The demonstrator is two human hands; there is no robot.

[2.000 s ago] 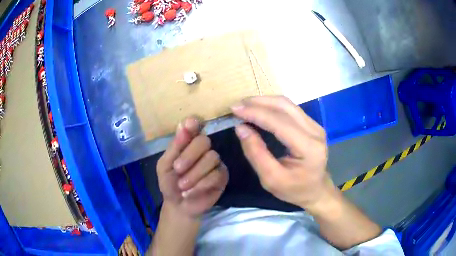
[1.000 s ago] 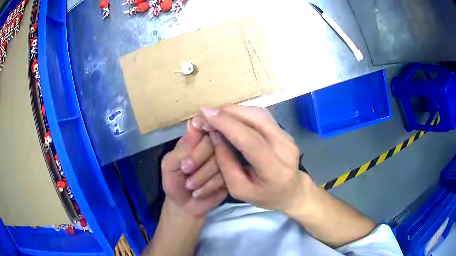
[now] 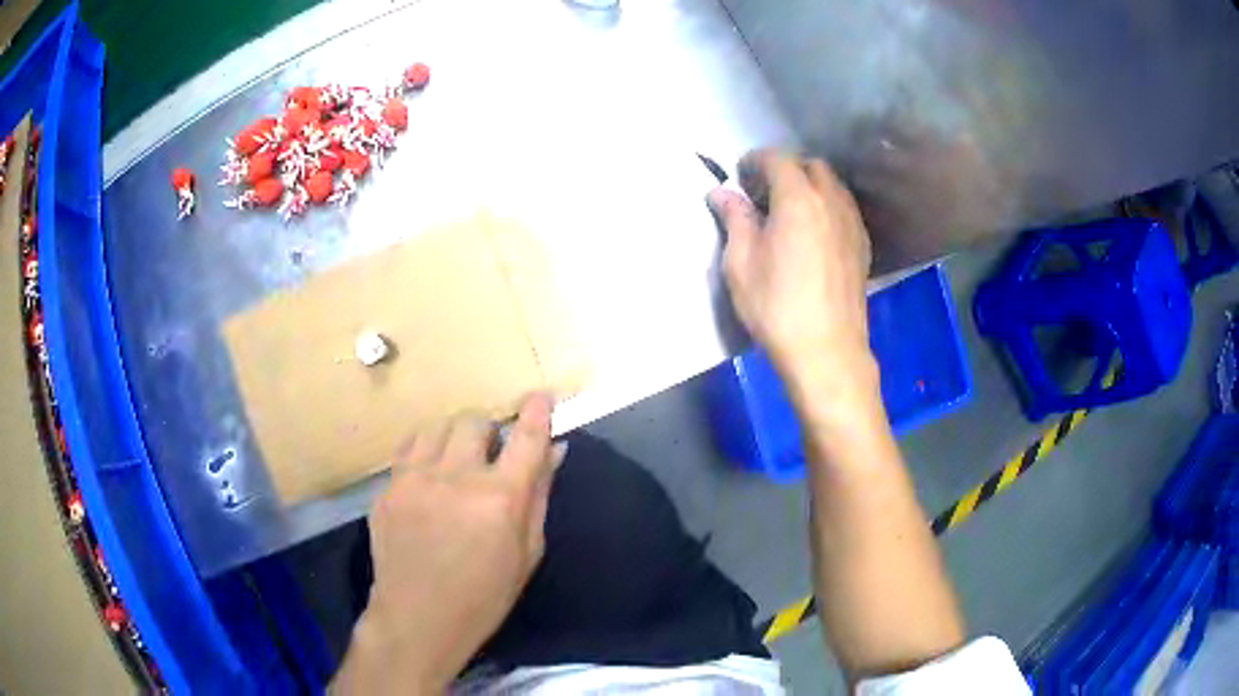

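My left hand (image 3: 455,524) is at the front edge of the tan cardboard pad (image 3: 442,313), its thumb and fingers close together. A small dark spot shows between them; I cannot tell whether something is held. My right hand (image 3: 802,265) is over the slim knife-like tool at the right of the bench. Only the tool's dark tip (image 3: 712,167) shows beyond the thumb and index finger; its white handle is hidden, so the grip is unclear. A small round white pot (image 3: 371,348) sits on the pad.
Red-haired doll figures (image 3: 306,147) lie heaped behind the pad, with one figure (image 3: 184,190) apart at left. A blue crate (image 3: 116,394) stands at far left. A blue bin (image 3: 924,347) and blue stool (image 3: 1087,313) are at right, near yellow-black floor tape (image 3: 1006,476).
My hands were together in front of the pad. My right hand has moved away to the right onto the tool; my left hand has turned palm down at the pad's edge. The view has shifted.
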